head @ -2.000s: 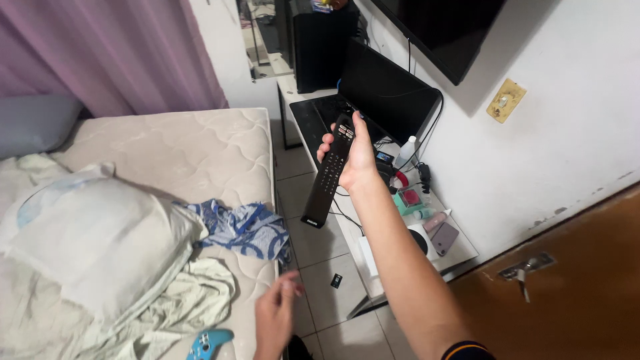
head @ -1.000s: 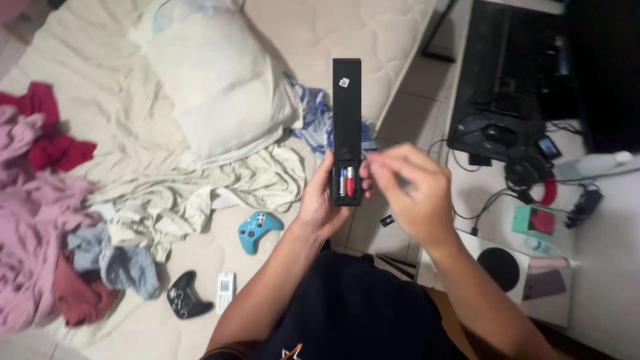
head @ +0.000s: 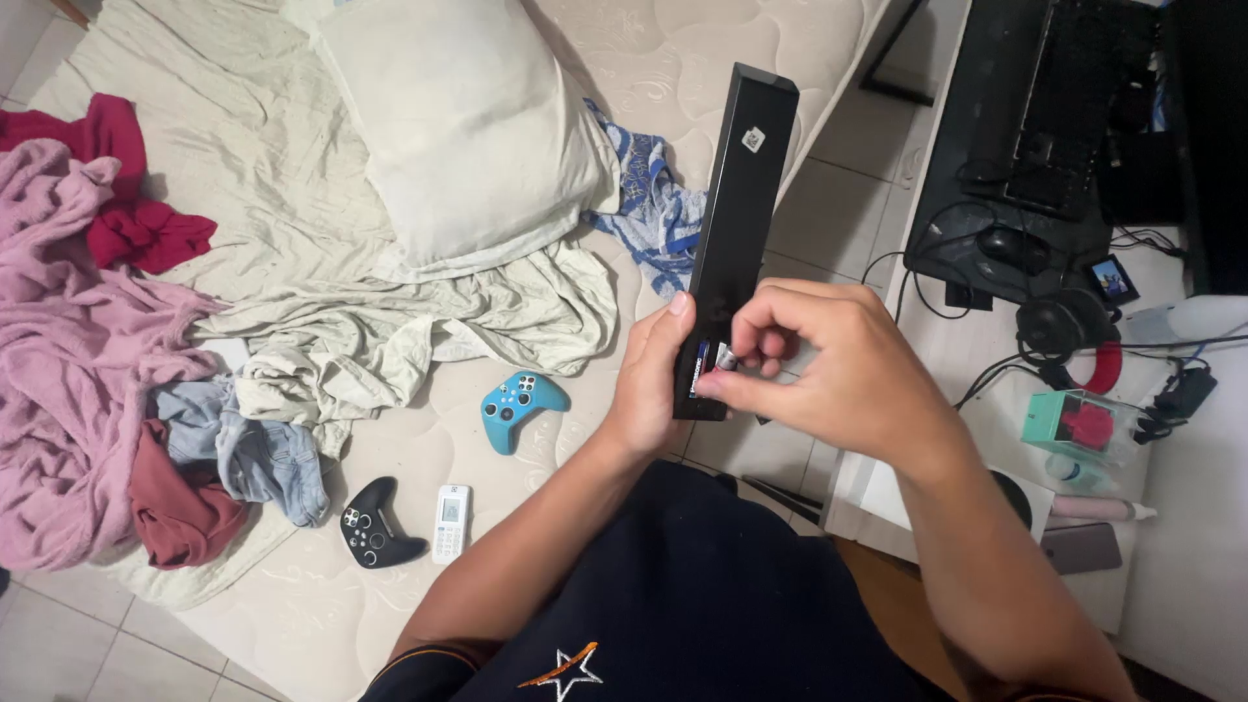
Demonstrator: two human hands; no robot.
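A black remote control (head: 743,214) is held upright with its back toward me, a small white sticker near its top. My left hand (head: 651,375) grips its lower left edge. Its battery compartment at the bottom is uncovered, and a battery (head: 702,363) lies in its left side. My right hand (head: 829,361) pinches a second, silvery battery (head: 725,357) between thumb and fingers at the compartment's right side, its end tilted up out of the bay. The fingers partly hide the compartment. The battery cover is not seen.
On the mattress (head: 585,429) lie a blue game controller (head: 522,408), a black game controller (head: 378,525), a white remote control (head: 450,525), a pillow (head: 478,127) and crumpled clothes. At right, a desk holds a keyboard (head: 1053,107), a mouse (head: 1014,248), headphones (head: 1065,324) and a phone (head: 1082,548).
Two seconds ago the remote's button side showed; now its back does. The right hand has come to the compartment and taken hold of a battery. The view has swung down toward the body.
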